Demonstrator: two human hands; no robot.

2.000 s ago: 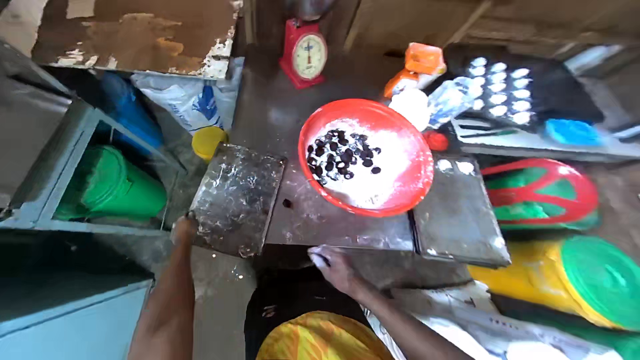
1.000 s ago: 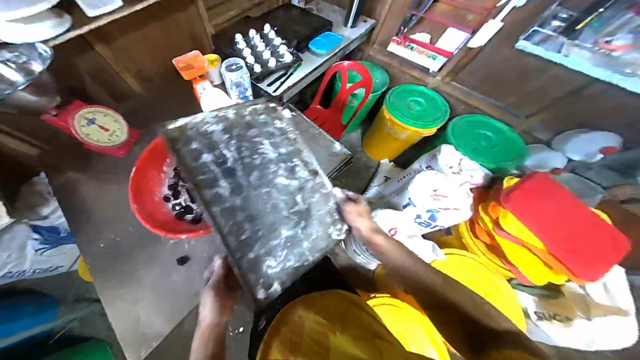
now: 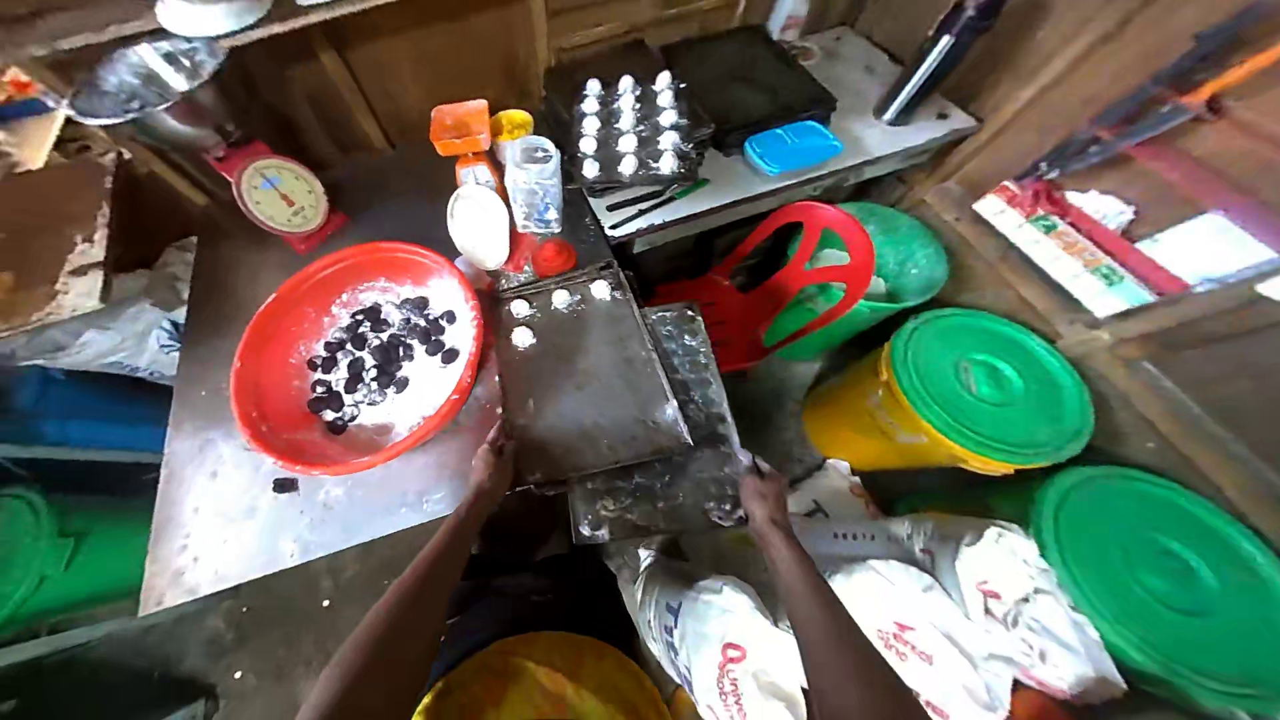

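Observation:
A dark metal baking tray (image 3: 590,390) with several white dough balls along its far and left edges lies in the middle. My left hand (image 3: 492,465) grips its near left corner. Below it and sticking out on its right and near sides is a flour-streaked metal tray (image 3: 650,500), its right edge held in my right hand (image 3: 765,492). How far the lower tray reaches beneath the upper one is hidden. Left of the trays stands a red plastic basin (image 3: 265,400) holding white flour and dark round pieces (image 3: 375,350). One dark piece (image 3: 286,485) sits on the metal tabletop (image 3: 220,520).
A red kitchen scale (image 3: 282,198) and plastic containers (image 3: 534,185) stand behind. On the back shelf is a tray of white balls (image 3: 628,125) beside a blue container (image 3: 793,147). A red chair (image 3: 740,300), green-lidded buckets (image 3: 990,385) and white sacks (image 3: 720,630) crowd the right.
The floury tray, held up tilted between both hands a second ago, is now lower, partly under the tray with the balls. My left hand has moved to the upper tray's corner.

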